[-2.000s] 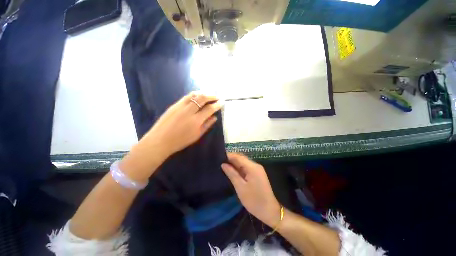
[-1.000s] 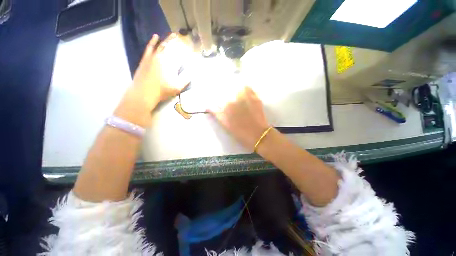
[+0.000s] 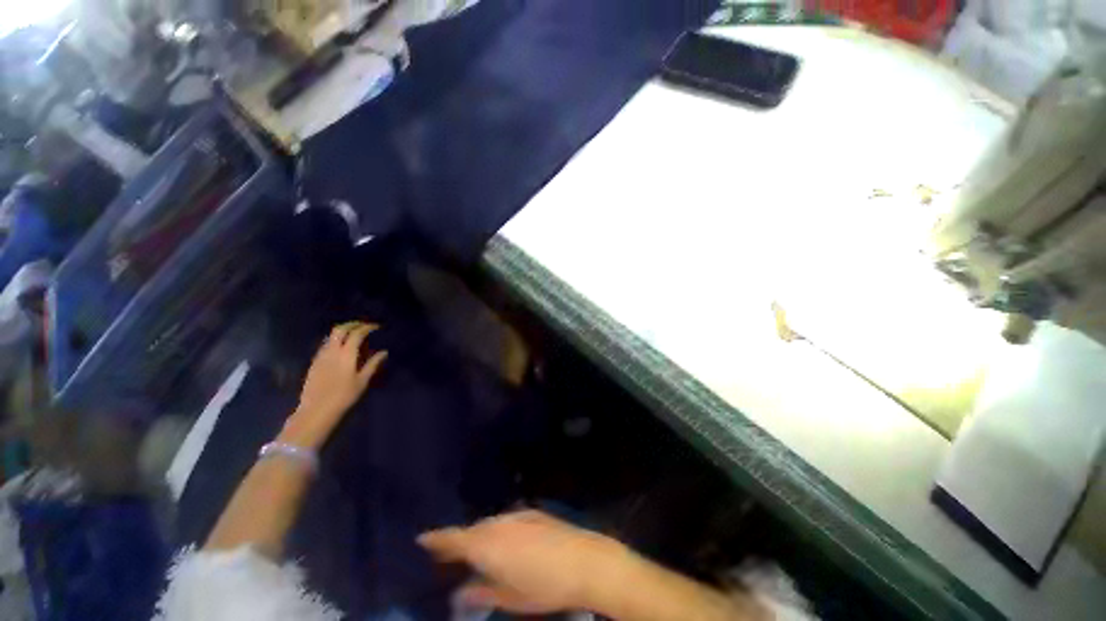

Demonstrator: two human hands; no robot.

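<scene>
Long dark navy cloth (image 3: pixel 406 449) lies low at the left of the table, below the tabletop, and more dark navy cloth (image 3: pixel 473 121) lies over the table's left side. My left hand (image 3: pixel 334 382) is on the lower dark cloth with its fingers slightly bent; whether they pinch the cloth is hard to tell. My right hand (image 3: pixel 528 560) is nearer to me over the dark cloth, blurred, with its index finger and thumb apart. It shows no held piece.
The white machine table (image 3: pixel 679 206) has a green front edge (image 3: pixel 679 412). A black phone (image 3: pixel 730 68) lies at its back. The machine head (image 3: pixel 1019 243) and a dark-edged white piece (image 3: pixel 1031 449) are at right. A blue crate (image 3: pixel 170 261) stands at left.
The view has swung left. Both hands have left the needle area and moved down to the dark cloth left of the table. The dark piece seen under the needle earlier no longer shows there.
</scene>
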